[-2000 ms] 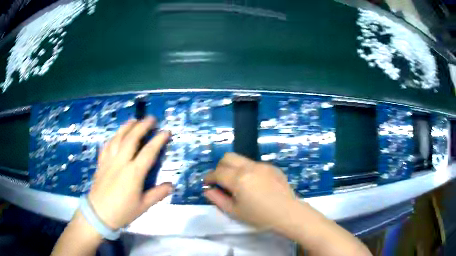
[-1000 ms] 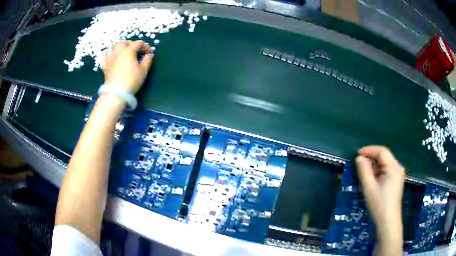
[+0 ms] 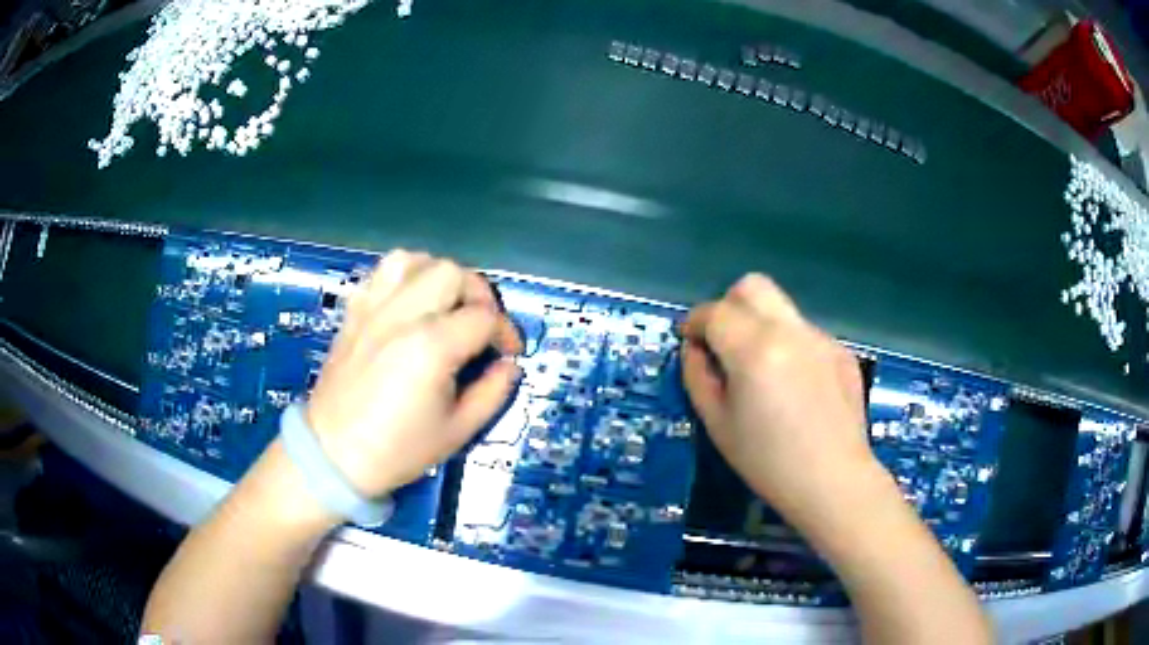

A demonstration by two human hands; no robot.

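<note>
A blue PCB panel with silver pads and black chips lies between my hands. My left hand is over its upper left part, with thumb and forefinger near each other at the board's surface. My right hand is at its upper right corner, fingers curled and fingertips at the board edge. Whether either hand pinches a small part cannot be seen. A pale band is on my left wrist. Loose white connectors lie in a pile at the upper left.
More white connectors lie at the right. Small grey components sit in a row on the green worktop. Other blue panels lie on the conveyor at both sides, with dark gaps between. A red can stands at the far right.
My left hand has moved from the white pile down to the board. My right hand has moved left to the same board. The view has shifted.
</note>
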